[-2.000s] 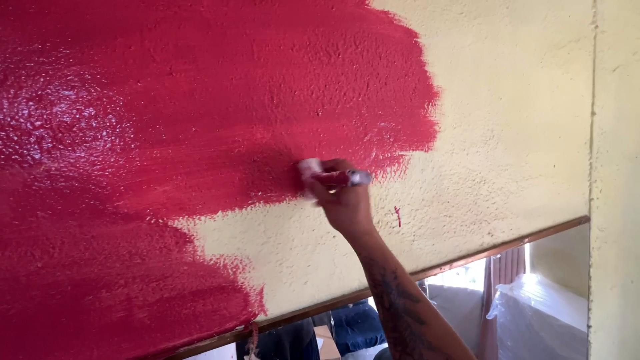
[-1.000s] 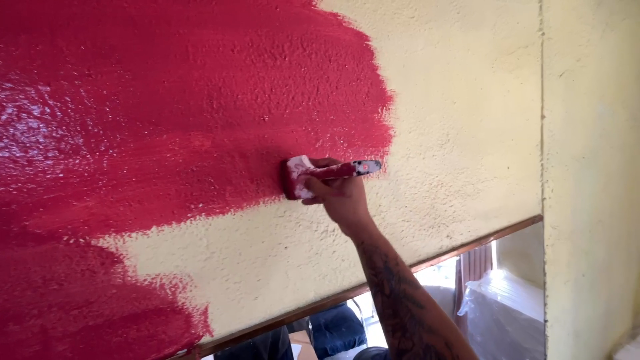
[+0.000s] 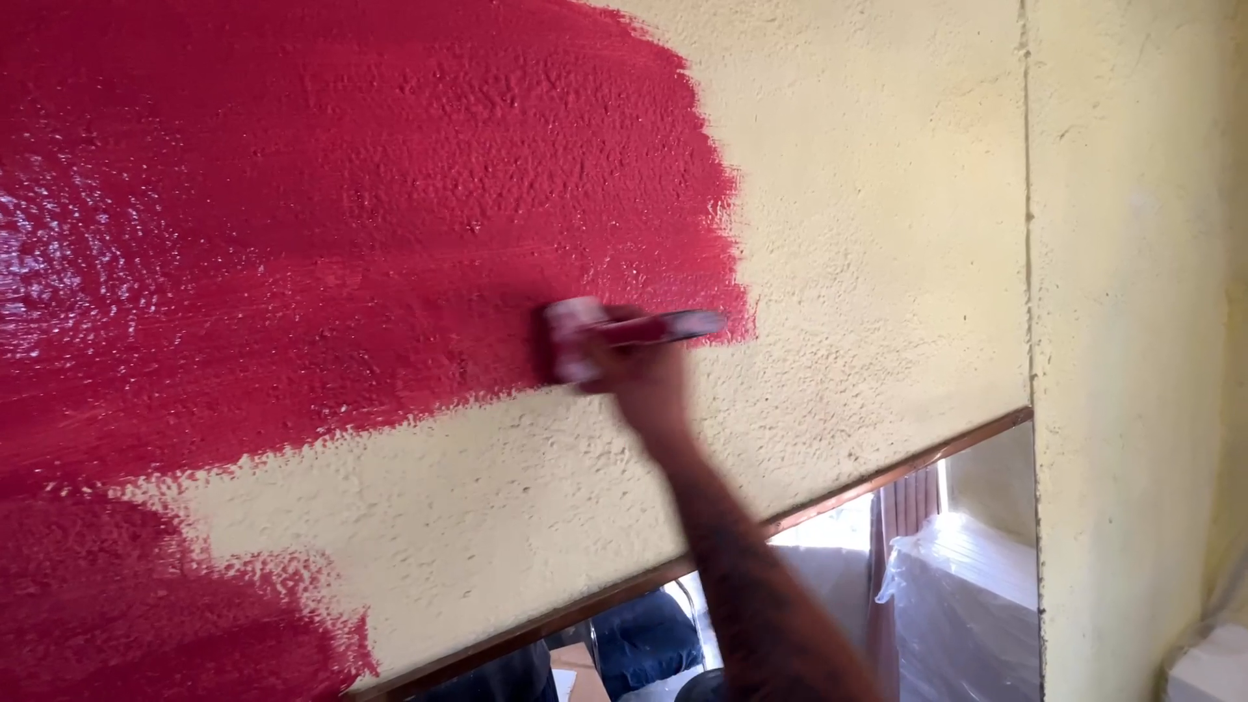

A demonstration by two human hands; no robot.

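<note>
My right hand [image 3: 643,375] is shut on the handle of a wide paintbrush [image 3: 575,341], blurred by motion. The paint-covered brush head lies against the wall near the lower edge of the glossy red paint [image 3: 419,224], and its dark-tipped handle points right. Red paint with ragged edges covers the upper and left wall; pale yellow textured wall [image 3: 858,253] shows to the right and below. My left hand is out of view.
A brown wooden trim [image 3: 897,463] runs slantwise along the wall's lower edge. Below it are plastic-wrapped items [image 3: 965,604], a dark blue item [image 3: 643,634] and a curtain [image 3: 887,585]. A vertical seam [image 3: 1027,214] marks the right side.
My right hand, still gripping the brush, has moved a little to the right along the wall since the earliest frame. The view has shifted to the right.
</note>
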